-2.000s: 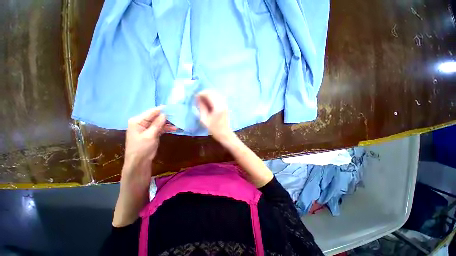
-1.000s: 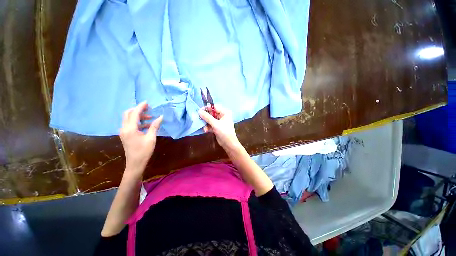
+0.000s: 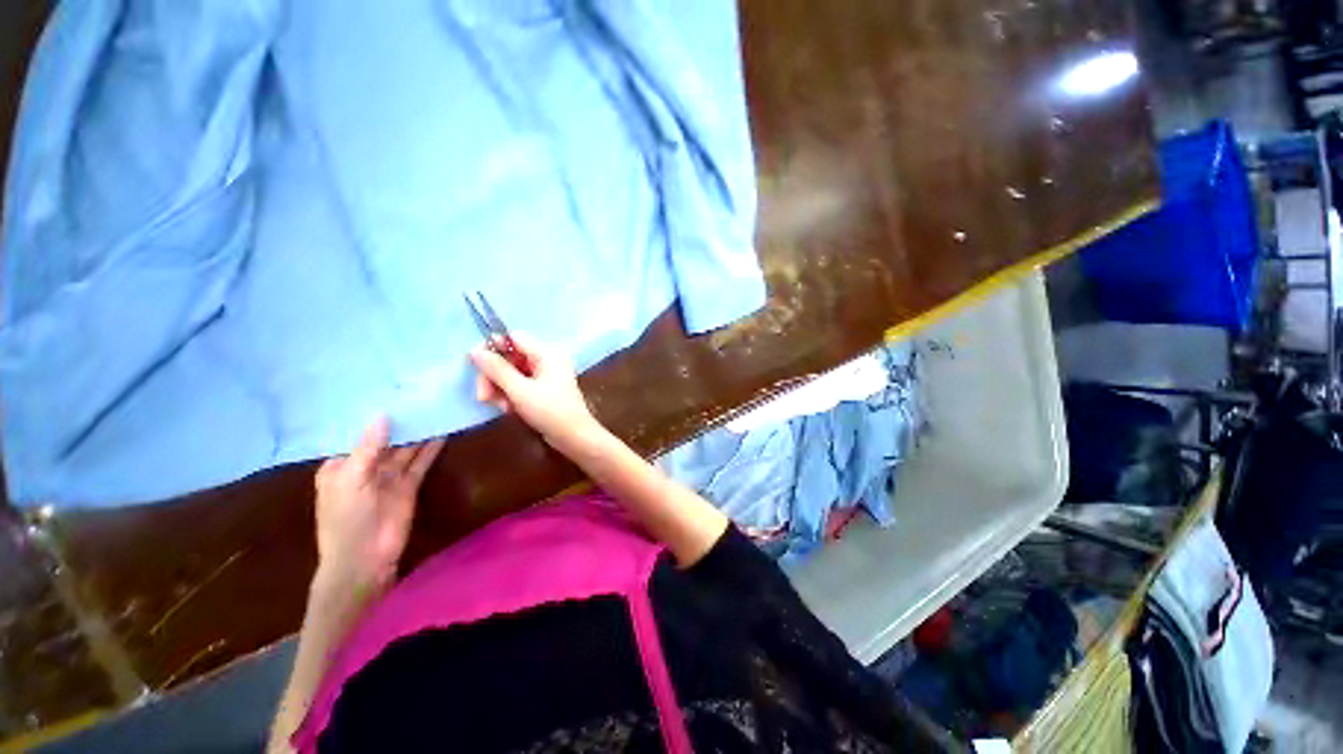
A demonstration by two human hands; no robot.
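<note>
A light blue shirt [image 3: 398, 192] lies spread on the brown table, its hem near the table's front edge. My right hand [image 3: 533, 386] holds red-handled thread snips [image 3: 501, 336] over the shirt near the hem, blades pointing away from me and apart at the tips. My left hand [image 3: 368, 501] is at the hem, with fingertips on the cloth edge. Whether it pinches the cloth cannot be told. A sleeve [image 3: 704, 251] lies along the shirt's right side.
The glossy brown table [image 3: 884, 162] has a yellow front edge. A pale grey bin [image 3: 980, 442] below it at right holds crumpled blue and white garments [image 3: 810, 457]. Farther right are a blue container [image 3: 1178, 228] and hanging cloths [image 3: 1211, 619].
The view has swung to the right. The bunched cloth at the hem now lies flatter. My left hand has moved from above the cloth to the hem edge. The snips stay in my right hand.
</note>
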